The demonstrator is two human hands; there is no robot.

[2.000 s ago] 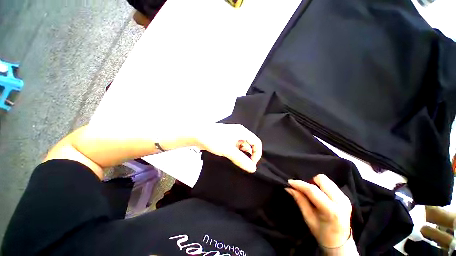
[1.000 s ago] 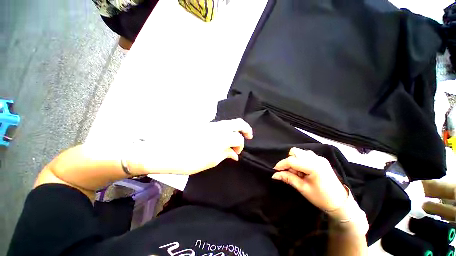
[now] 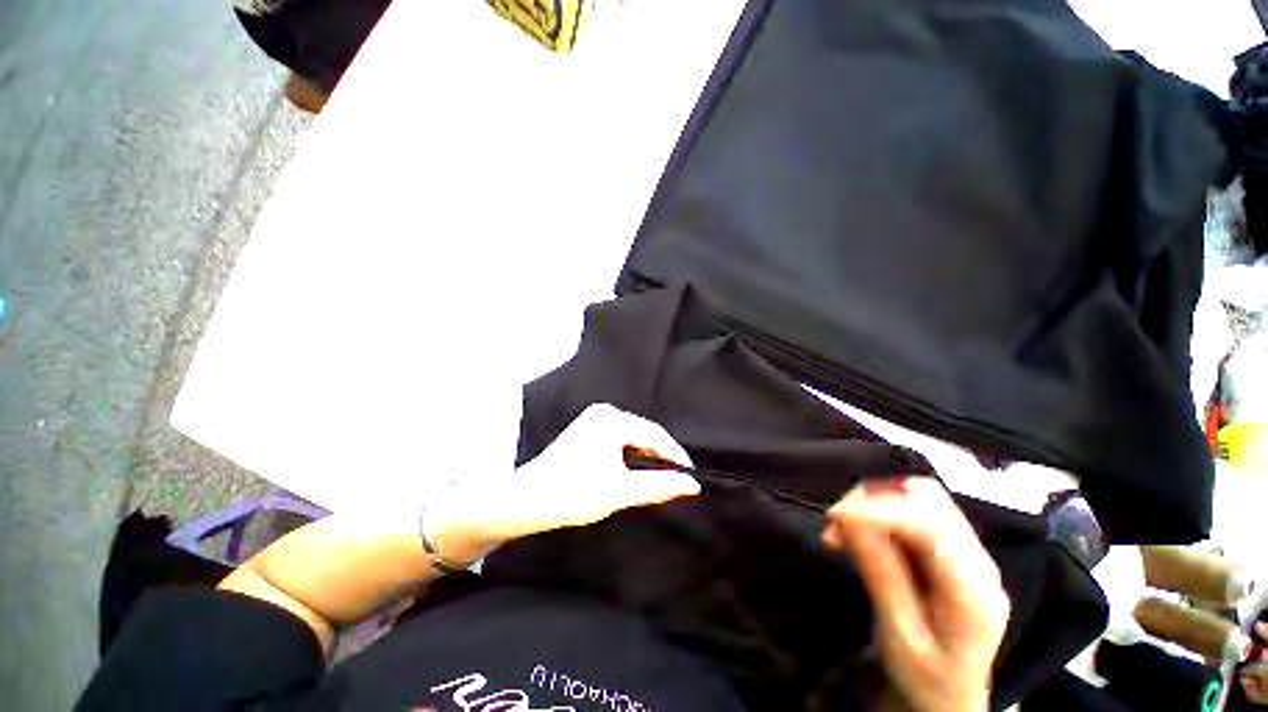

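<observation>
The black garment (image 3: 779, 417) lies crumpled across my lap and the table's edge. My left hand (image 3: 605, 466) pinches a folded edge of it between thumb and fingers. My right hand (image 3: 918, 570) is blurred, with its fingers curled, at the right end of the fold; whether it holds the cloth or a needle cannot be told. No needle or thread can be made out. A stack of black garments (image 3: 918, 209) lies flat beyond the workpiece, its layered edges facing me.
The white table (image 3: 417, 209) holds a yellow-and-black piece (image 3: 545, 20) at its far end. Tan cones (image 3: 1193, 573) and a black thread cone (image 3: 1157, 673) stand lower right. A small shiny item (image 3: 1074, 526) is by the workpiece. A purplish stool (image 3: 250, 523) is at lower left.
My left hand has moved down and its fingers have closed along the fold. My right hand has moved right and down, and its fingers have curled. The camera view has shifted slightly.
</observation>
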